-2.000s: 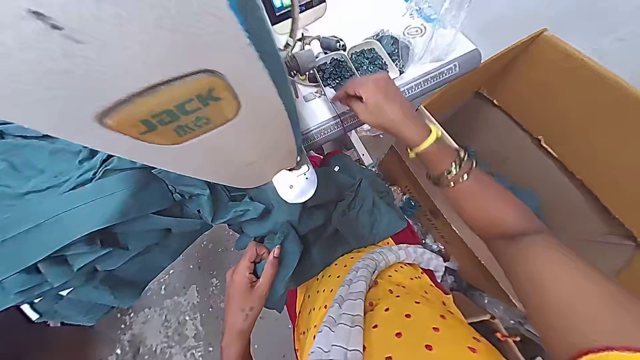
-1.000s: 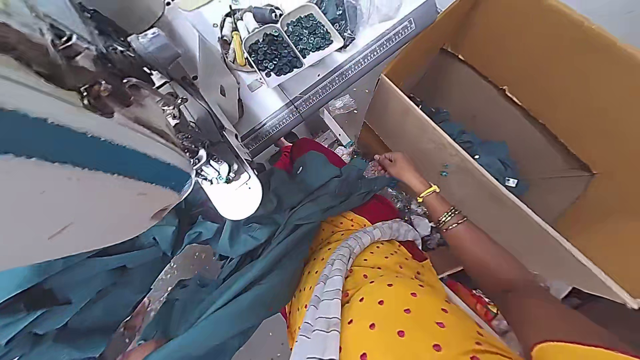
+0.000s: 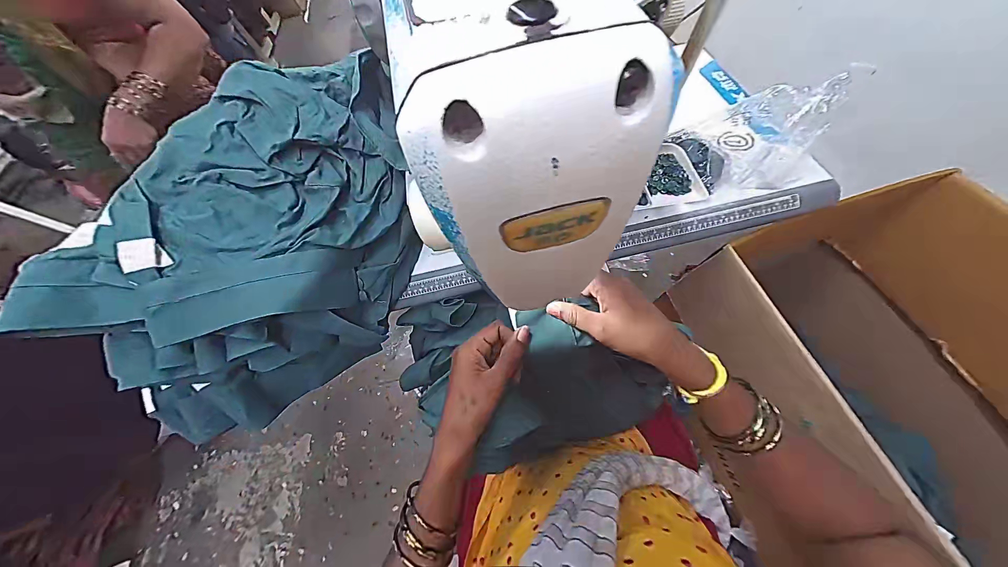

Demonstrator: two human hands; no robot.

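Note:
A teal fabric garment (image 3: 583,386) lies over my lap, its upper edge under the front of a white Jack sewing machine head (image 3: 535,157). My left hand (image 3: 488,366) pinches the cloth between thumb and fingers just below the machine head. On the other side, my right hand (image 3: 622,319) grips the garment's edge, its thumb pointing left and its fingertips partly behind the machine head. The needle area is hidden by the head. Behind the machine, a white tray of dark buttons (image 3: 669,175) is partly visible.
A large pile of teal garments (image 3: 260,197) is at the left, with a co-worker's hand (image 3: 130,138) beside it. An open cardboard box (image 3: 787,331) with teal cloth inside stands at the right. A clear plastic bag (image 3: 780,134) lies on the machine table (image 3: 709,224).
My right hand has moved from beside the box to the garment at the machine. Both hands now hold the cloth together below the head. The view has shifted considerably.

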